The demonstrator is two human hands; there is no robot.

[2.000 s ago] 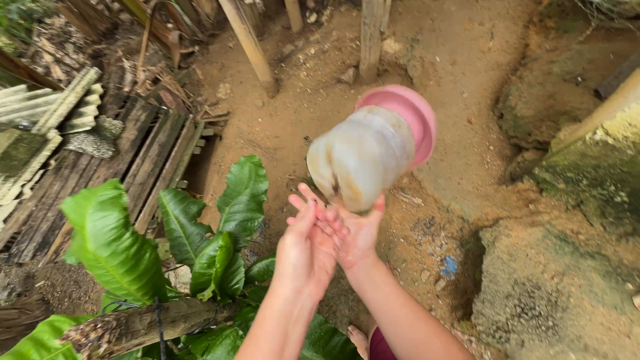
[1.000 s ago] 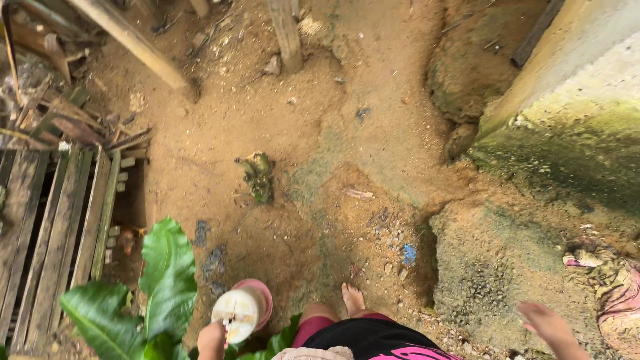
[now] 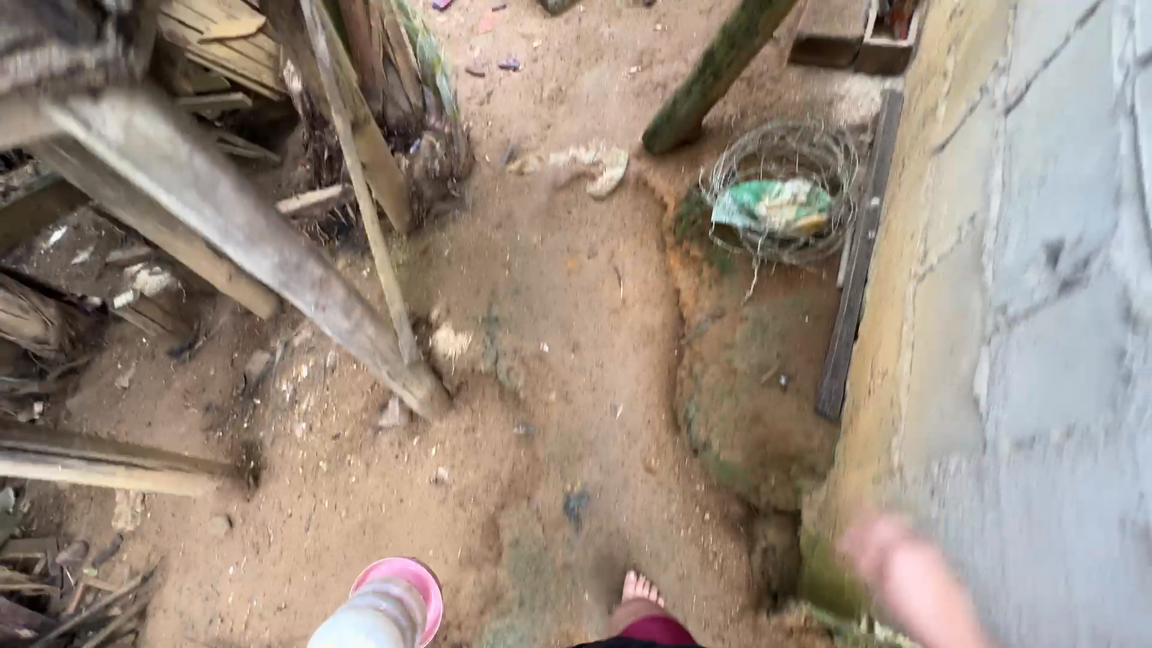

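A whitish plastic container (image 3: 371,621) with a pink round base (image 3: 409,576) shows at the bottom edge, left of centre, partly cut off by the frame. My left hand is out of the picture. My right hand (image 3: 877,544), blurred, is held out at the lower right in front of the block wall (image 3: 1071,360), and nothing shows in it; its fingers are too smeared to make out. Below the middle, my bare foot (image 3: 642,588) stands on the dirt.
Wooden posts (image 3: 270,243) slant into the ground at left, with scrap wood behind them. A mossy post (image 3: 711,81) stands at the top. Coiled wire (image 3: 783,193) around a green packet and a dark plank (image 3: 859,270) lie beside the wall. The dirt path (image 3: 576,360) has an eroded edge.
The view has moved along the path, and the leafy plant has left it. My hands, together two seconds ago near the container, are apart. The left hand, at the container one second ago, is out of sight.
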